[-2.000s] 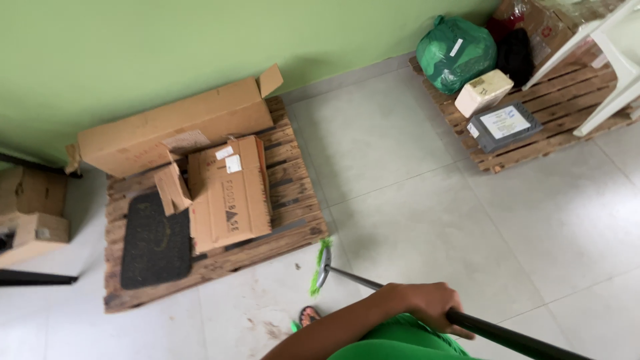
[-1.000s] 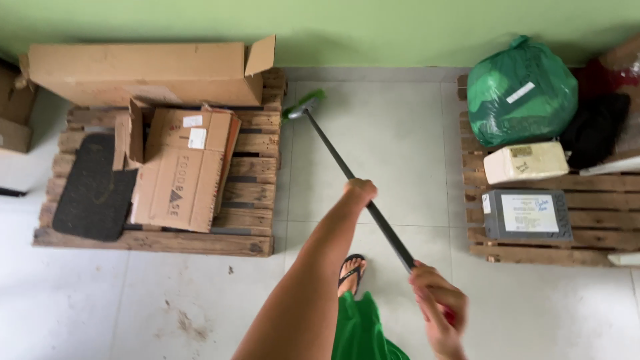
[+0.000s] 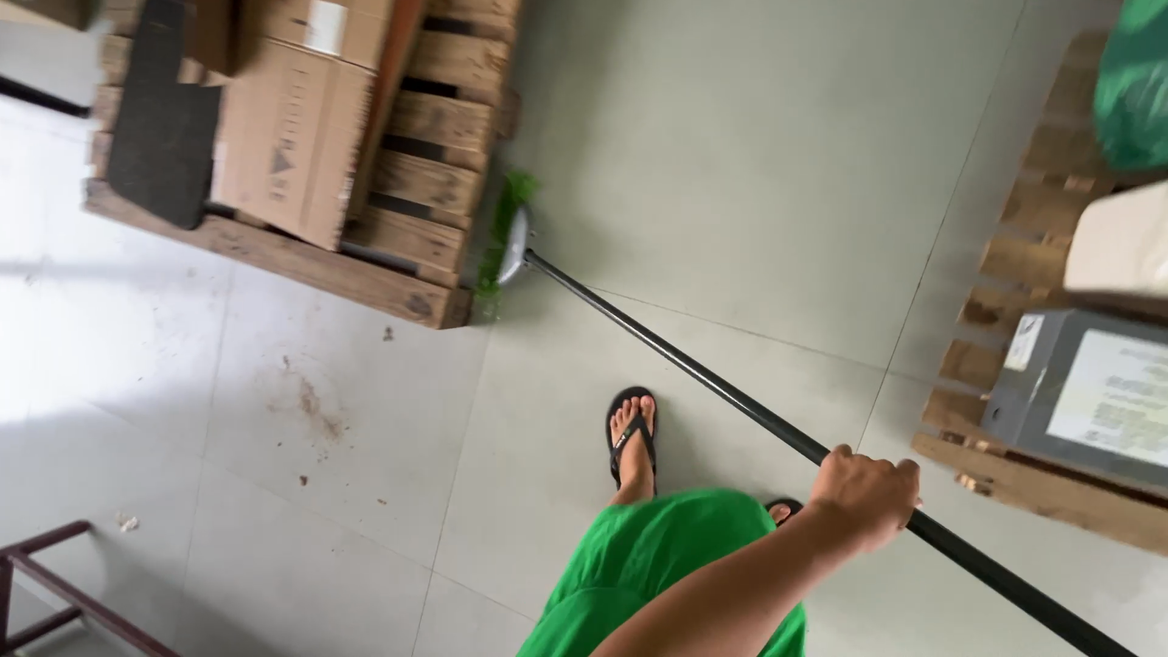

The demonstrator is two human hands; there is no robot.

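Note:
My left hand [image 3: 867, 497] is closed around the dark handle of a push broom [image 3: 675, 354], with the forearm crossing my green clothing from the bottom edge. The handle slants from the lower right to the upper left. Its head, with bright green bristles [image 3: 500, 242] and a grey block, rests on the tiled floor against the right side of a wooden pallet [image 3: 429, 182], near the front corner. My right hand is out of view; the handle runs off the lower right edge.
Flattened cardboard [image 3: 292, 146] and a dark mat [image 3: 164, 119] lie on the left pallet. Brown dirt [image 3: 315, 411] marks the floor. A second pallet [image 3: 1031, 456] at right bears a grey box [image 3: 1086, 383] and a green bag [image 3: 1136, 91]. A metal frame [image 3: 82, 593] stands lower left.
The broom head has come from near the wall, between the pallets, back to the left pallet's front corner. My right hand, on the handle one second ago, has left the view. The view has turned.

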